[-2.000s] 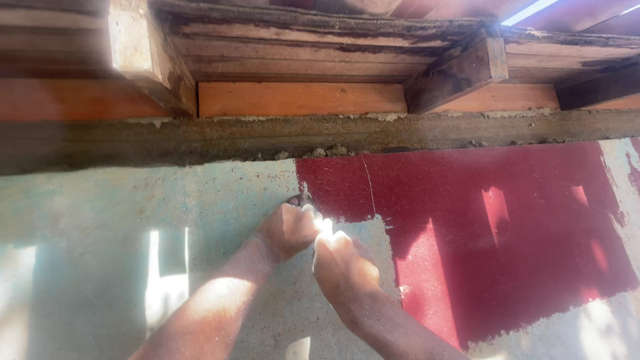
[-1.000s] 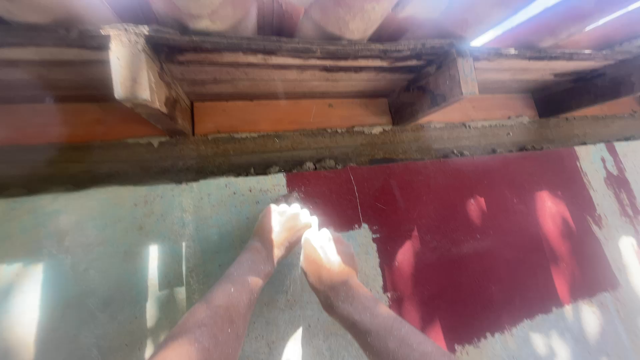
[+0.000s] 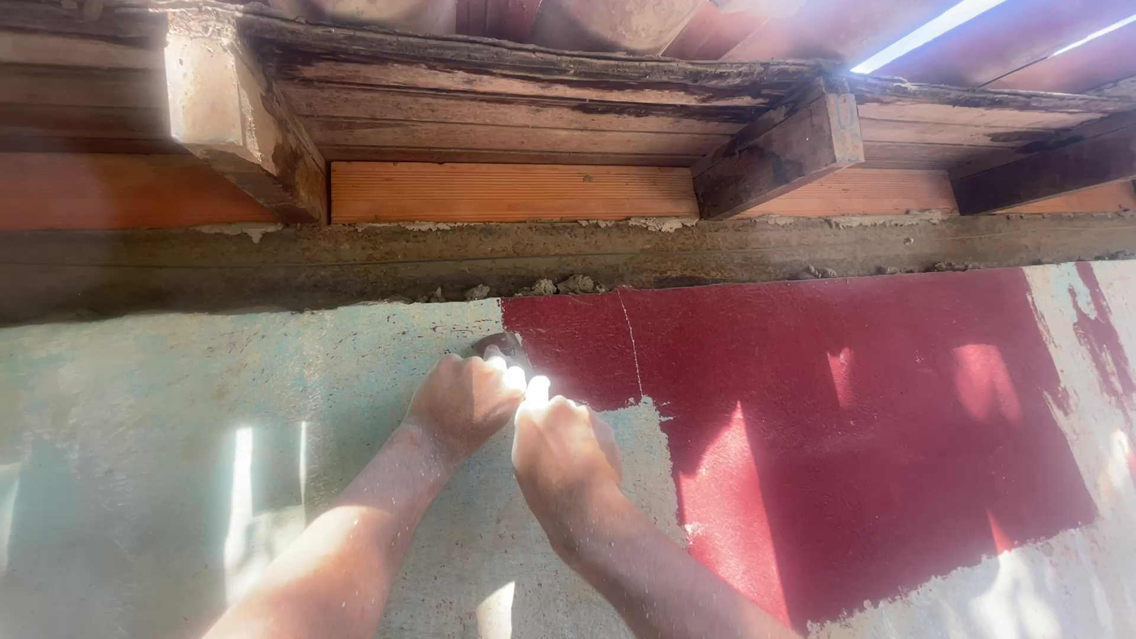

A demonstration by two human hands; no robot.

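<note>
Both my hands meet on a scraper (image 3: 500, 344), whose dark blade lies against the wall at the left edge of the dark red paint (image 3: 852, 426). My left hand (image 3: 469, 399) is closed just below the blade. To its right, my right hand (image 3: 566, 444) is closed at the lower end of the tool, and its thumb is in bright sun. The handle is mostly hidden by my fingers. Around the red area the wall surface (image 3: 355, 390) is pale green and grey, with small specks of red. A thin pale crack runs down through the red near its left end.
Above the wall runs a rough beam (image 3: 399, 262) with crumbly mortar along its lower edge. Wooden rafter ends (image 3: 222, 106) jut out overhead, with orange brick (image 3: 515, 191) between them. Sunlight comes through gaps in the roof at the upper right.
The hands stay together near the left edge of the red paint. A strip of red left of the crack looks slightly narrower at its lower left than two seconds ago. The view has shifted slightly.
</note>
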